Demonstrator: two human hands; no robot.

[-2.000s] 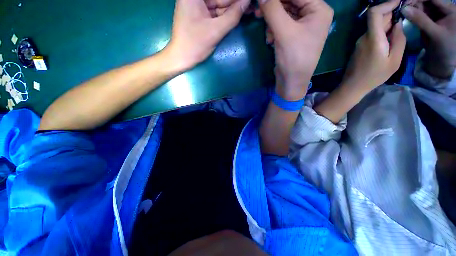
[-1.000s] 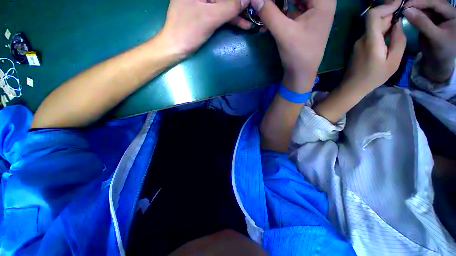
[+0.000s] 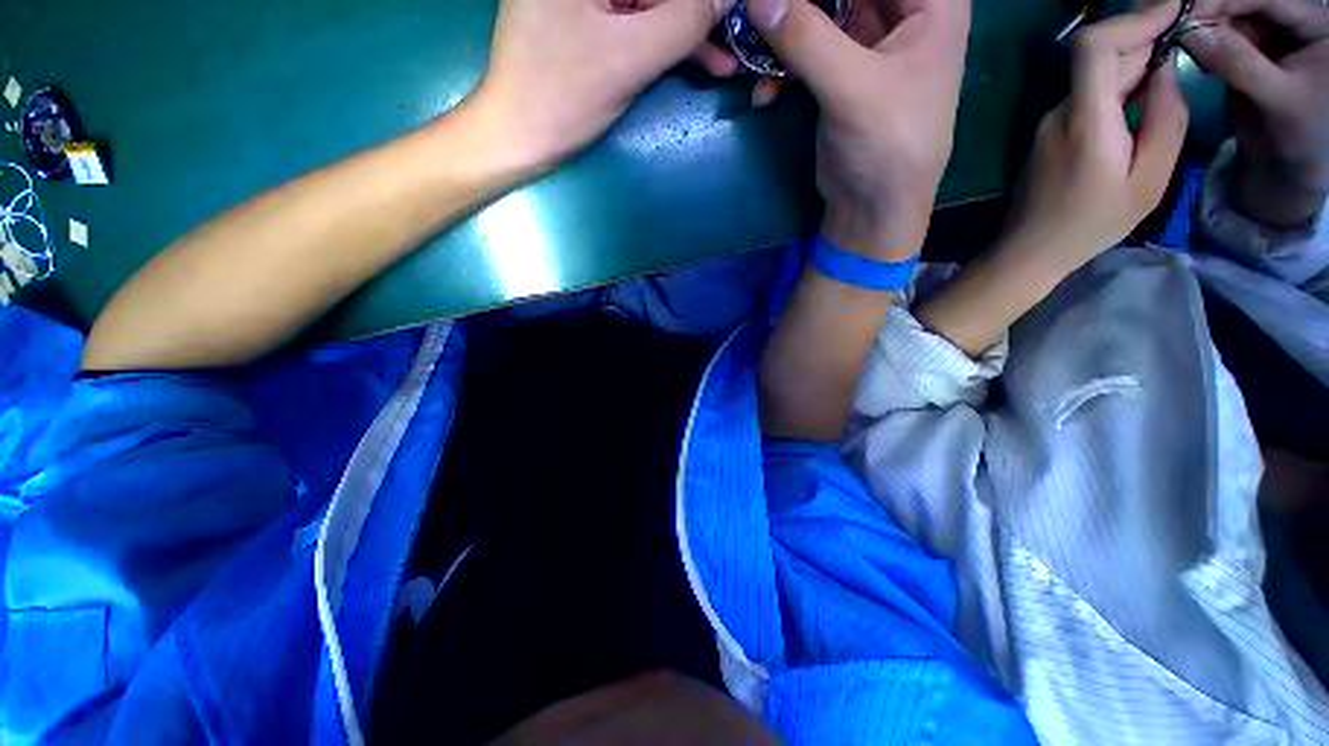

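Observation:
A round circuit board unit [image 3: 754, 47], dark with silvery detail and a shiny rim, is at the top edge of the view. My right hand [image 3: 880, 88] grips it with the thumb on its face. My left hand [image 3: 590, 66] is at its left side with the fingertips at its edge; the top edge cuts off part of both hands, so the left fingers' hold is only partly seen. A second round circuit board unit [image 3: 51, 128] with a white tab [image 3: 88, 163] edged yellow-orange lies on the green bench top [image 3: 321, 102] at the far left.
Cream-white bits [image 3: 77, 232] and a looped white cord [image 3: 25, 219] lie at the far left. At right a coworker's hands [image 3: 1100, 146] hold a small dark thing above the bench, near a slim dark tool [image 3: 1074, 22]. The bench's front edge runs below my forearms.
The round unit between my hands has come into view at the top edge. My right hand has moved slightly right. The things at far left now sit nearer the picture's left edge.

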